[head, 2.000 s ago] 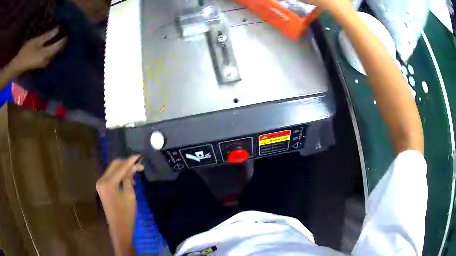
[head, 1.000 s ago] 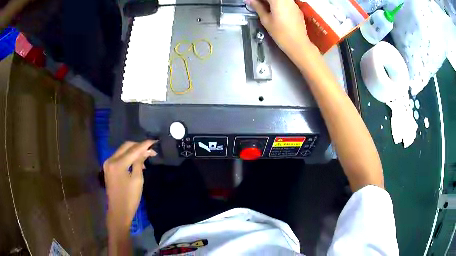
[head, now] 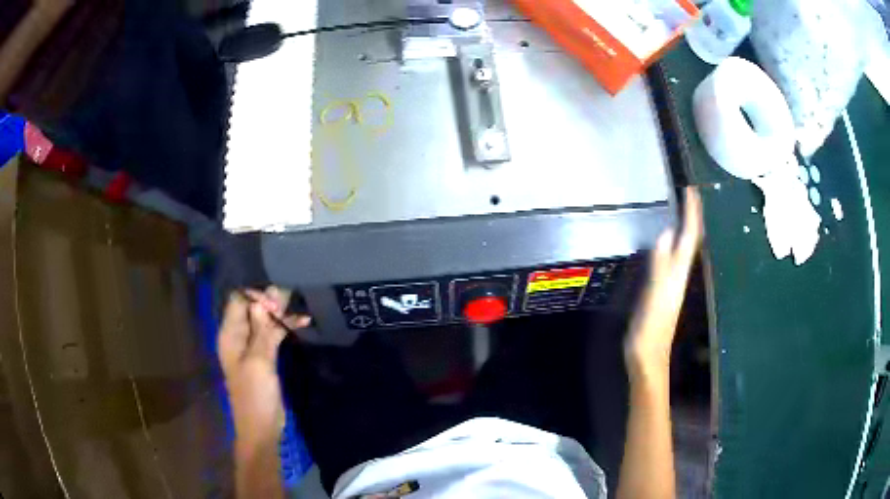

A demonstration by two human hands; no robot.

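A thin black rod (head: 361,24) lies across the back of the grey plate, its thick black handle (head: 251,42) at the left. Its small round white head (head: 465,18) is at the clear block fixture (head: 429,47). The slotted silver bracket (head: 486,112) is in front of the fixture. My left hand (head: 259,326) is at the machine's front left corner, fingers curled. A thin dark line crosses its fingertips; whether it holds this is unclear. My right hand (head: 668,283) is upright at the front right corner, fingers extended, holding nothing visible.
An orange-red box (head: 610,39) overlaps the plate's back right. Yellow rubber bands (head: 338,205) and a toothed white strip (head: 273,127) lie at left. A white roll (head: 747,119), bottle (head: 717,31) and plastic bag (head: 810,63) are on the green bench. Brown cartons (head: 88,341) stand left.
My right hand has left the rod at the fixture and come down to the front right corner. The white disc near my left hand is out of sight. The view has shifted slightly.
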